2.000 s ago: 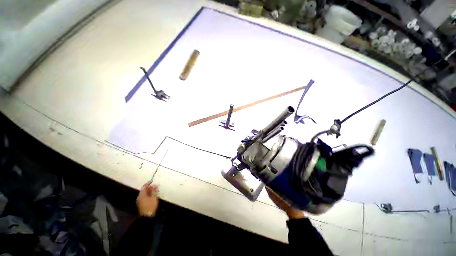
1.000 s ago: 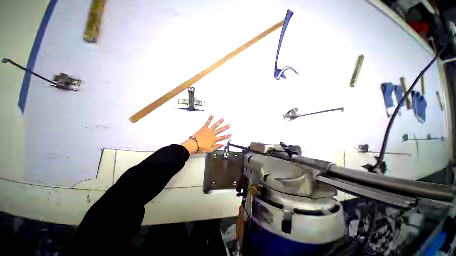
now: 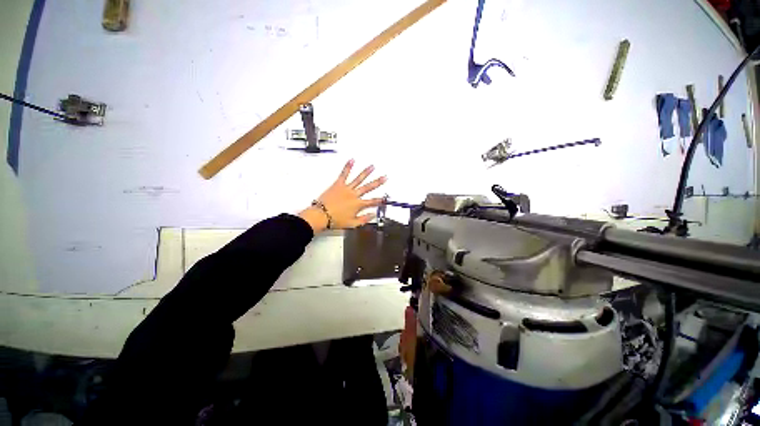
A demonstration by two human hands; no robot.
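The cutting machine [image 3: 517,308], a large grey and blue motor body with rods pointing right, stands at the lay's near edge. Its flat metal base plate [image 3: 373,256] shows to the left of the body. My left hand [image 3: 348,200] lies palm down with spread fingers on the white marker paper [image 3: 225,108], just above the base plate, and holds nothing. A dark sleeve and a bracelet show on that arm. My right hand is not visible; the machine fills the area at the right.
A wooden strip [image 3: 321,83] lies slantwise. Lay clamps stand at the left [image 3: 82,110], centre [image 3: 311,133] and right [image 3: 500,151]. A yellowish bar [image 3: 617,70], blue cut pieces [image 3: 714,137] and a curved blue offcut [image 3: 486,71] lie beyond. The black cable [image 3: 696,137] rises at right.
My left hand has come from the table's near edge onto the paper. My right hand has gone out of sight. The view has moved closer and the machine looks larger, its rods now pointing right.
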